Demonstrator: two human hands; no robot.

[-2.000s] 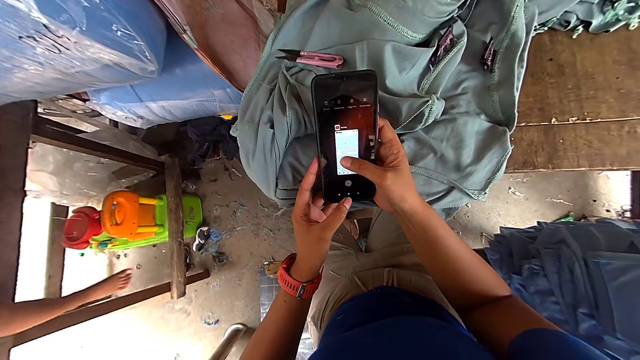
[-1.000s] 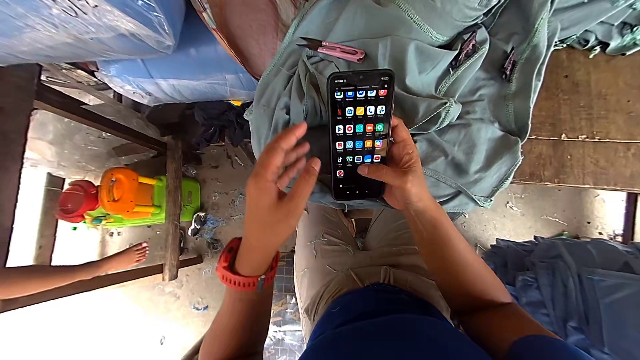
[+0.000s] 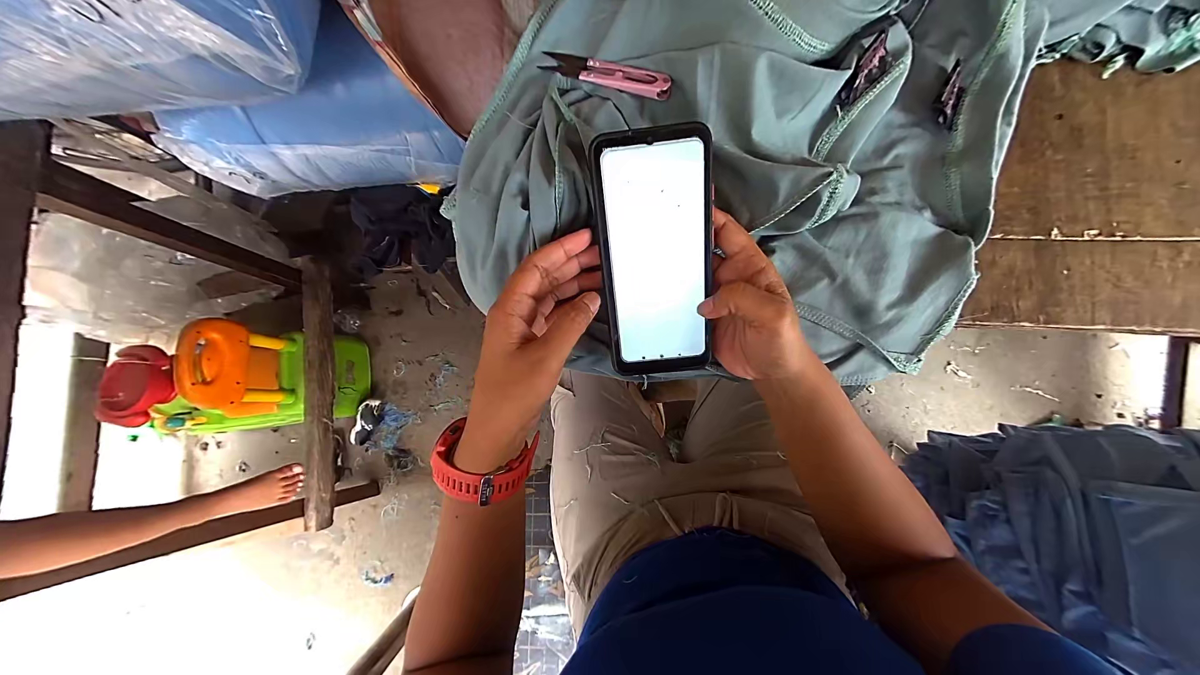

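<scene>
A black smartphone (image 3: 655, 248) with a nearly blank white screen is upright in view above grey-green fabric (image 3: 872, 272). My right hand (image 3: 755, 300) grips its right edge, the thumb at the lower right of the screen. At the phone's left edge is my left hand (image 3: 544, 314), its fingers curled and apart; whether they bear on the phone cannot be told. A red watch band circles my left wrist. Pink thread snips (image 3: 628, 79) with dark blades lie on the fabric above the phone. Two dark clips (image 3: 867, 66) sit on the fabric at the upper right.
A wooden table (image 3: 1087, 187) extends right. Folded dark blue fabric (image 3: 1069, 516) is piled at lower right. Blue plastic-wrapped bundles (image 3: 300, 122) fill the upper left. Beyond a wooden post (image 3: 319, 394) are an orange, red and green plastic toy (image 3: 225, 370) and another person's bare foot (image 3: 272, 487).
The screen went from a small preview to app icons, and now to nearly blank white. My left hand came off the phone, then moved back to its left edge.
</scene>
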